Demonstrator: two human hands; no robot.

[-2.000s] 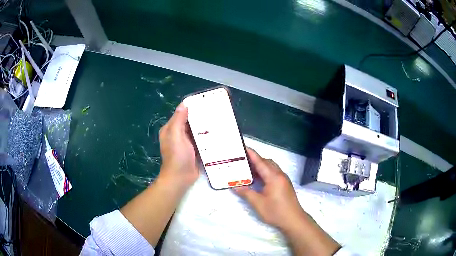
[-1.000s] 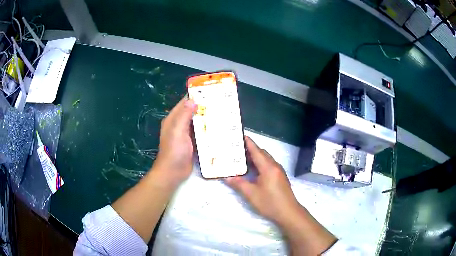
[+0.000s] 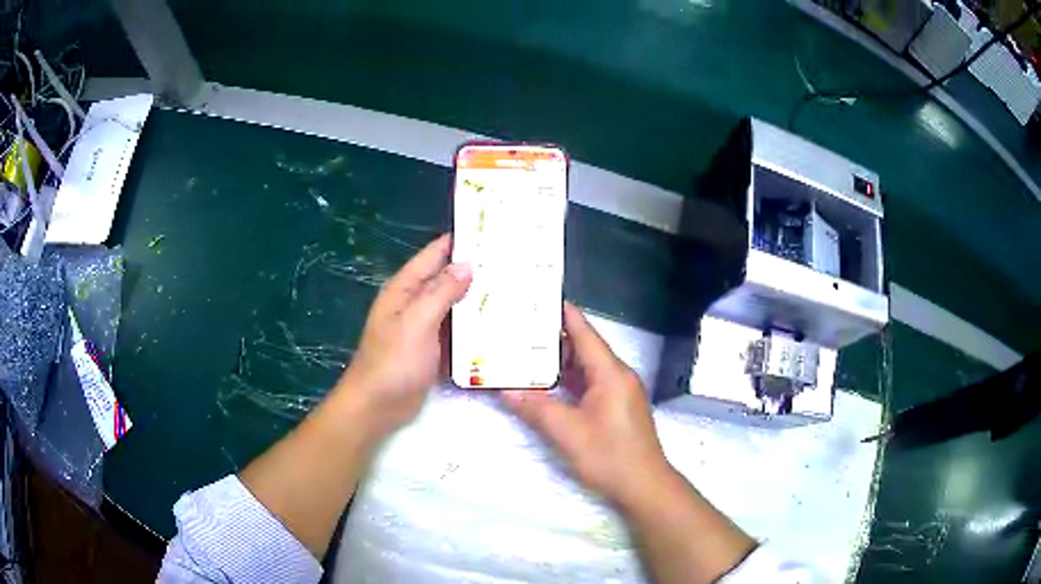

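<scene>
A smartphone [image 3: 510, 268] is held upright in the middle of the view, its bright screen facing me, with an orange band at the top and a white page below. My left hand [image 3: 400, 331] grips its left edge, with the thumb at the screen's left rim. My right hand [image 3: 605, 411] holds its lower right side and bottom edge. Both hands are bare; the fingers behind the phone are hidden.
A whitish wrinkled sheet [image 3: 457, 502] lies under my forearms. A pale screw feeder [image 3: 816, 302] stands at the right. A black screwdriver-like tool [image 3: 970, 405] is at the right edge. Plastic bags [image 3: 40, 331], a white box [image 3: 101, 171] and cables [image 3: 34, 148] are at the left.
The phone now stands straighter and higher in view. Its screen changed from a mostly white page to one with an orange top band. My left thumb has shifted slightly down the phone's edge.
</scene>
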